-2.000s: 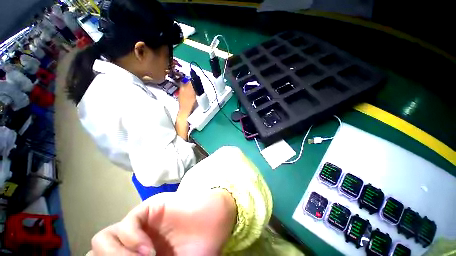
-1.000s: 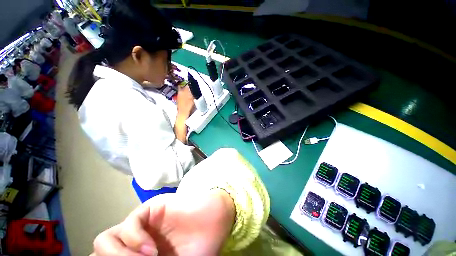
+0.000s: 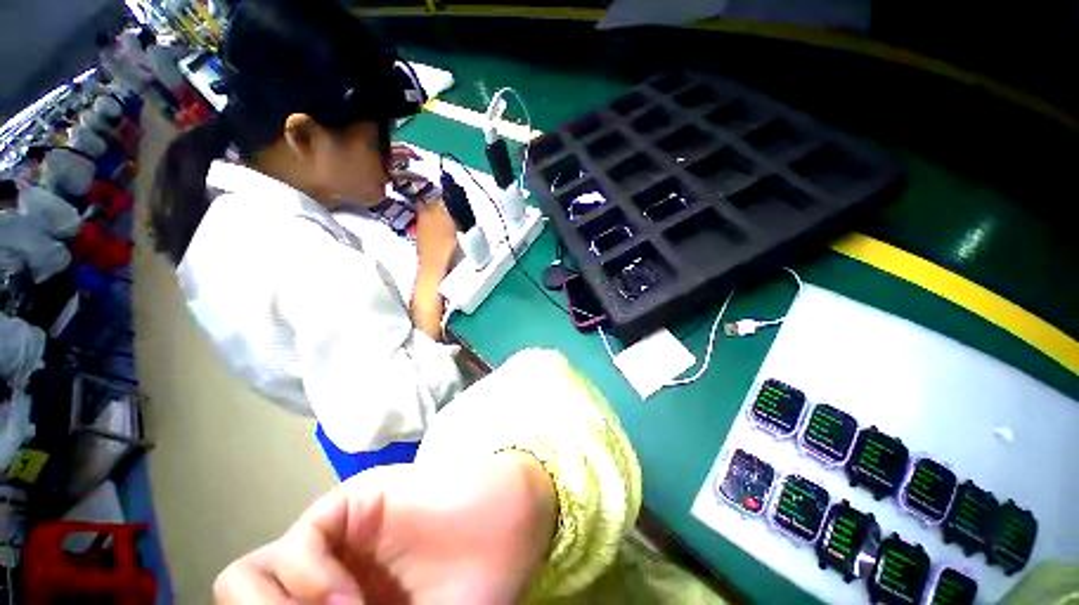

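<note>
Two rows of smartwatch heads without straps lie on a white mat at the right. Most screens show green text lines; the near-left watch head shows a red mark. The lower row is cut off by the bottom edge. My left hand, in a yellow sleeve, is at the bottom centre-left, off the bench and away from the watches. Its palm is turned up, its fingers are loosely curled and partly cut off, and nothing shows in it. My right hand is out of the picture; a bit of yellowish sleeve shows at the lower right corner.
A black foam compartment tray with a few units stands behind the mat. A white square pad and a white USB cable lie between them. A white power strip with plugs is beside a person in white at the left.
The view has shifted very slightly. The neighbouring person's head has moved a little to the left. My left hand has barely moved, and the watch heads lie as before.
</note>
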